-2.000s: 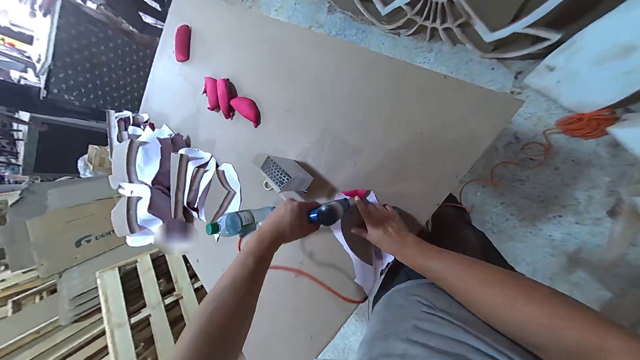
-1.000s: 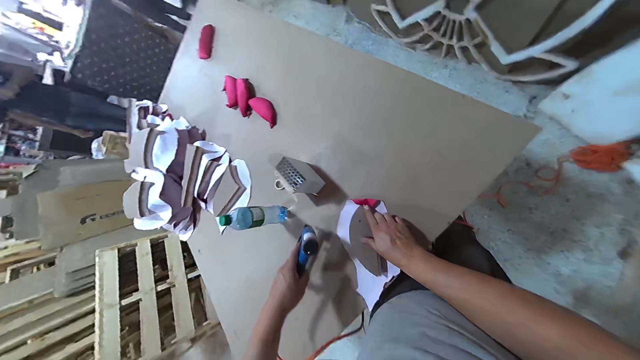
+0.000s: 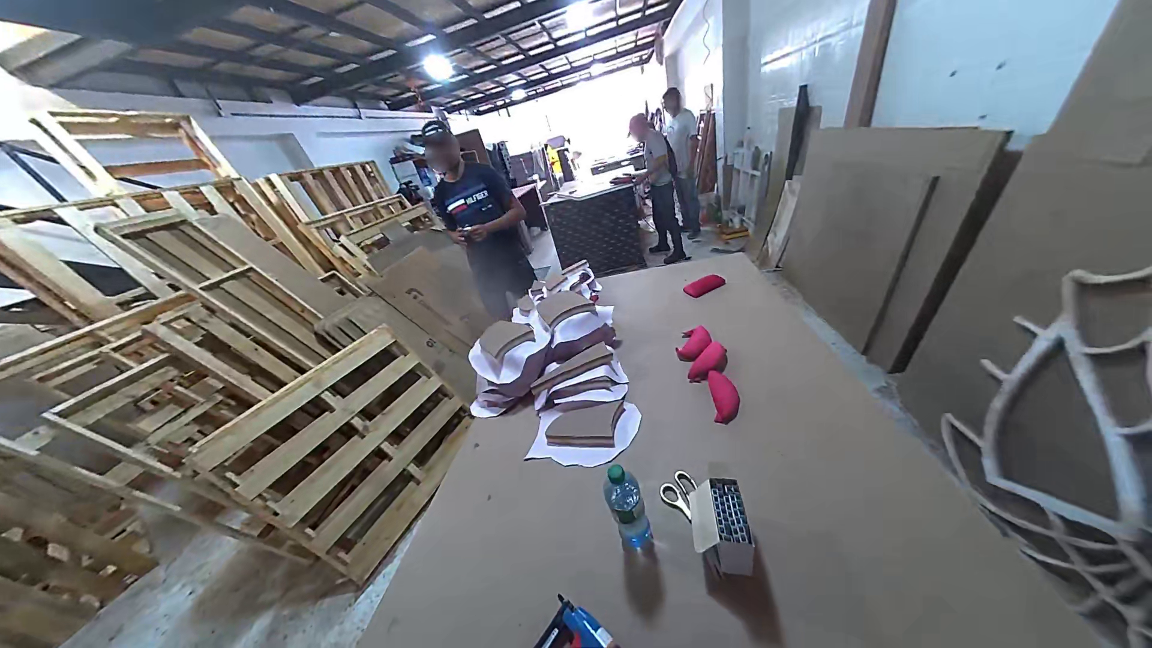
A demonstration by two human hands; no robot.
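Neither my left hand nor my right hand can be made out. At the bottom edge, the top of a blue and black hand tool (image 3: 576, 623) shows; what holds it is cut off. Beyond it stands a plastic bottle with a green cap (image 3: 627, 508), next to an open small box (image 3: 725, 526) with a patterned inside. White-handled scissors (image 3: 679, 493) lie against the box. Several stuffed red fabric pieces (image 3: 723, 397) lie farther up the table. To their left are brown curved panels on white cloth (image 3: 585, 425), in a loose pile.
The brown-topped table (image 3: 837, 540) runs away from me. Slatted wooden frames (image 3: 333, 459) lean at the left. A person in a dark shirt (image 3: 477, 202) stands beyond the pile; two more people are farther back. Board sheets (image 3: 882, 216) and a curved light frame (image 3: 999, 423) are at the right.
The view has swung up and along the table. Both hands and the white-and-brown piece under my right hand have left the view; only part of the blue tool still shows.
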